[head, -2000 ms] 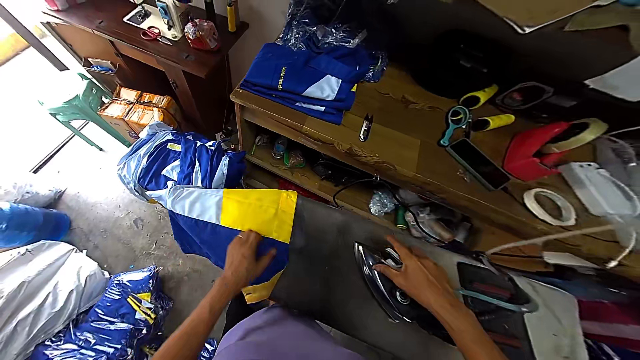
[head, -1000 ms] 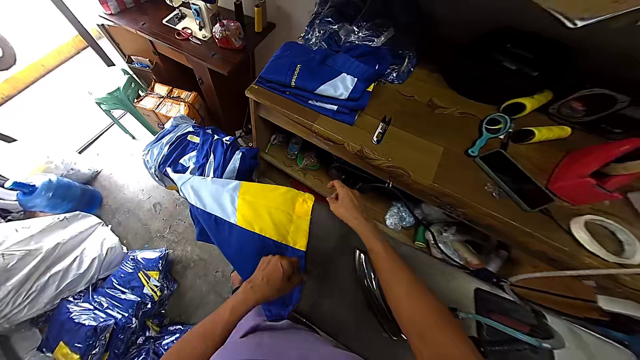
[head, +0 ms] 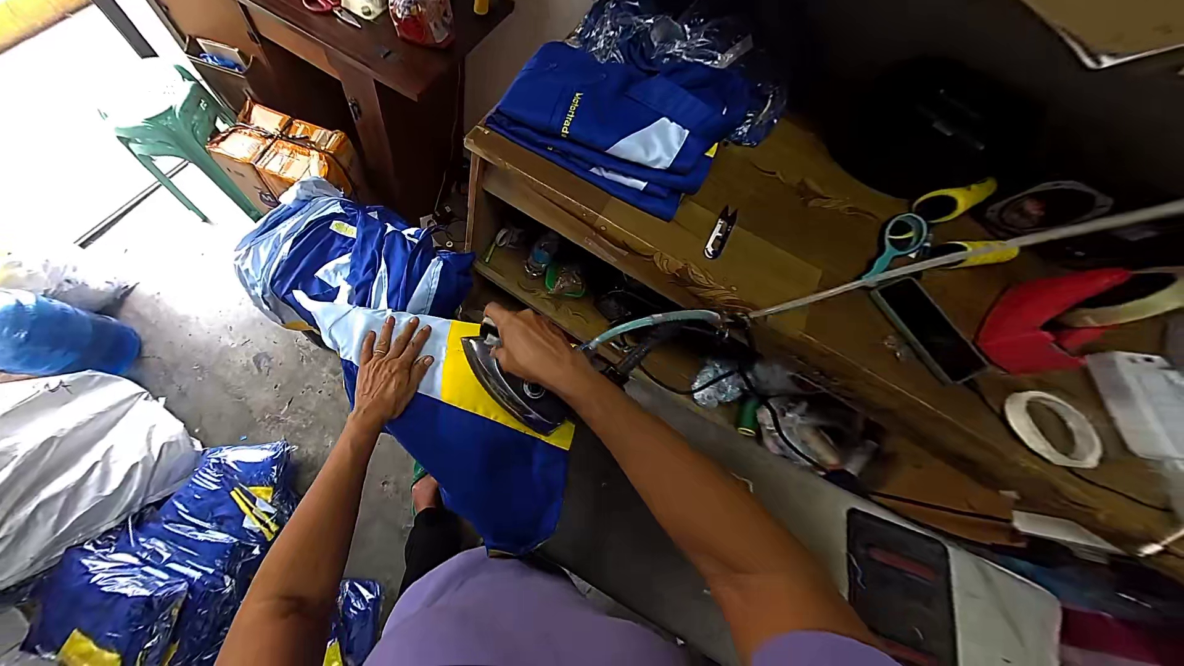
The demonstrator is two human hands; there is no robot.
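A blue, light-blue and yellow garment [head: 481, 462] lies over the end of the grey ironing surface [head: 629, 518]. My right hand [head: 532, 347] grips the handle of a steam iron [head: 513, 388], whose soleplate rests on the yellow band. A pale hose [head: 652, 324] runs from the iron's back toward the right. Flat on the light-blue part, just left of the iron, is my left hand [head: 393, 370], fingers a little apart and holding nothing. The garment's far side meets a bundle of similar blue cloth [head: 351, 254].
A wooden cabinet [head: 777, 259] behind bears folded blue garments [head: 620, 120], thread snips [head: 720, 232], scissors [head: 897, 242], a phone [head: 928, 330] and a tape roll [head: 1053, 428]. Bagged garments [head: 176, 555] and a white sack [head: 83, 472] lie on the floor at left. An iron rest [head: 899, 583] sits at right.
My right hand has taken hold of the iron, which stood on the board to the right, and it is now on the yellow band. My left hand has moved up onto the light-blue part.
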